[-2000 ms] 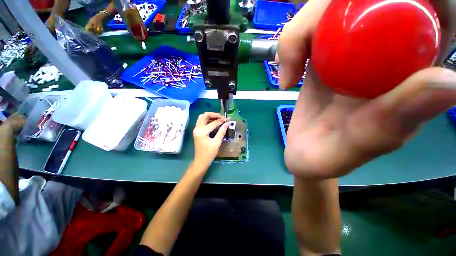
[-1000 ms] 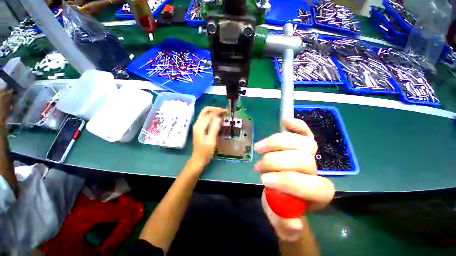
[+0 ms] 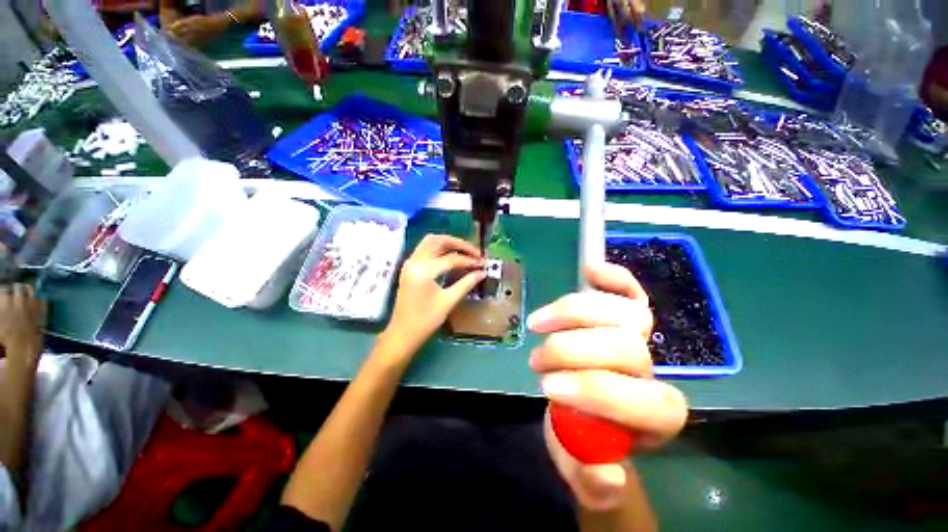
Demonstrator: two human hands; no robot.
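Note:
The hand press [image 3: 480,114] stands at the centre with its dark ram [image 3: 484,223] pointing down at the small silver fixture [image 3: 493,272] on the brownish base plate [image 3: 489,317]. My left hand [image 3: 428,291] is at the fixture's left side, thumb and fingertips together beside the ram; whether they pinch a part is too small to tell. My right hand [image 3: 603,353] is wrapped around the grey lever [image 3: 593,208] just above and over its red ball knob [image 3: 590,431]. The lever hangs down towards me.
A clear box of white and red sticks [image 3: 351,262] and a white lidded container [image 3: 249,249] stand left, beside a phone [image 3: 135,301]. A black-parts tray [image 3: 738,366] is right of the lever. Blue trays [image 3: 359,151] lie behind. Another person's arm [image 3: 19,364] is at far left.
Since two seconds ago the lever has come down, my right hand now wrapped around it. Over the last second my left fingertips have moved in against the fixture.

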